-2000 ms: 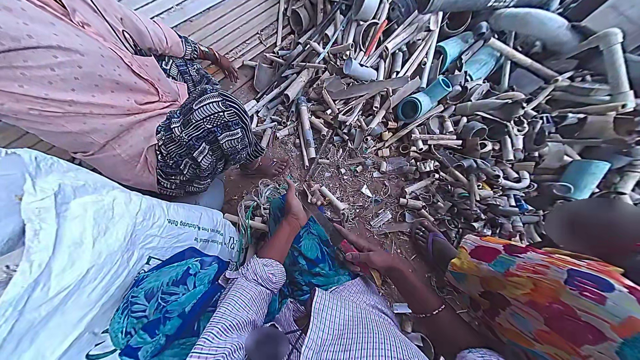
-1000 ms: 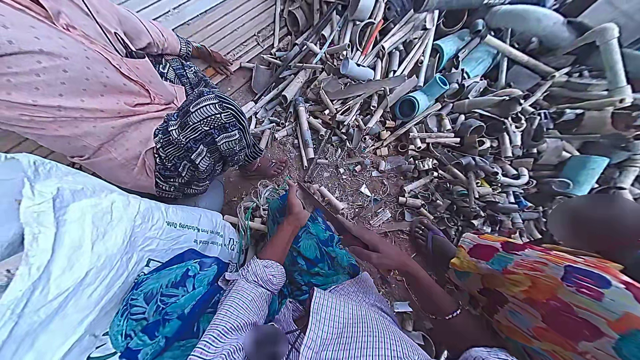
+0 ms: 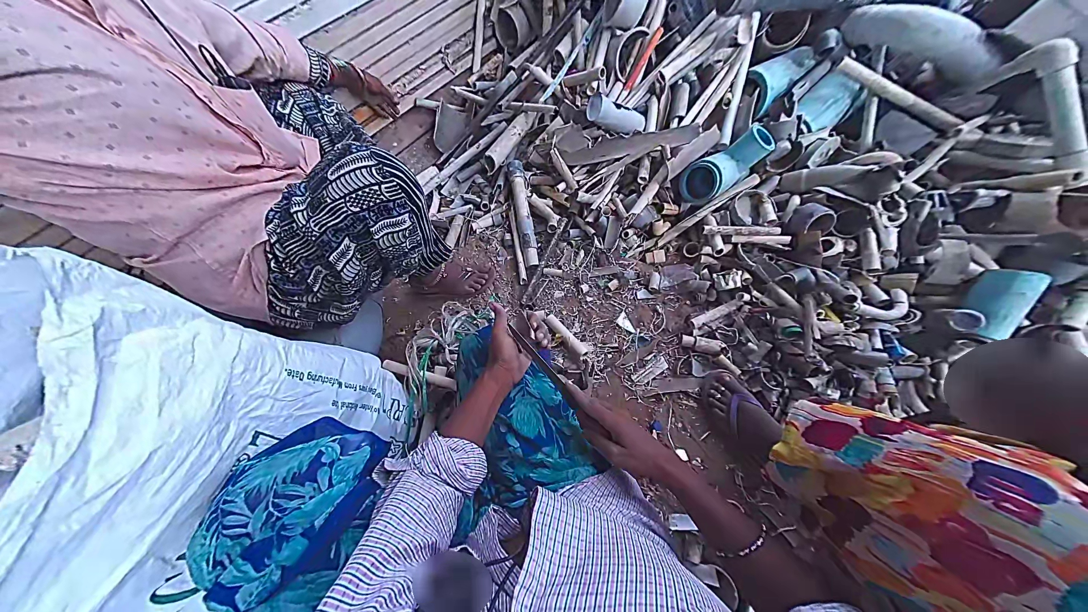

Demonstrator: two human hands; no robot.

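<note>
A long, dark, narrow blade [image 3: 551,365] slants between my hands, over blue and teal leaf-patterned cloth [image 3: 535,416] on my lap. At its upper left end is my left hand [image 3: 512,347], thumb raised and fingers curled; whether it grips the blade or a small piece against it cannot be told. My right hand [image 3: 614,432] is closed around the lower right end, where its fingers hide any handle. Just beyond my left hand lie a pale pipe piece [image 3: 565,337] and a tangle of pale and green string [image 3: 442,340].
A large heap of scrap pipes and fittings [image 3: 722,229] spreads ahead and to the right. Another person's bare foot [image 3: 455,279] is at the left front; a sandalled foot [image 3: 739,412] is at the right. A white printed sack [image 3: 170,382] covers the left side.
The red part beside my right hand two seconds ago is no longer visible. My right hand has shifted slightly along with the blade. The other person's hand at upper left has moved a little.
</note>
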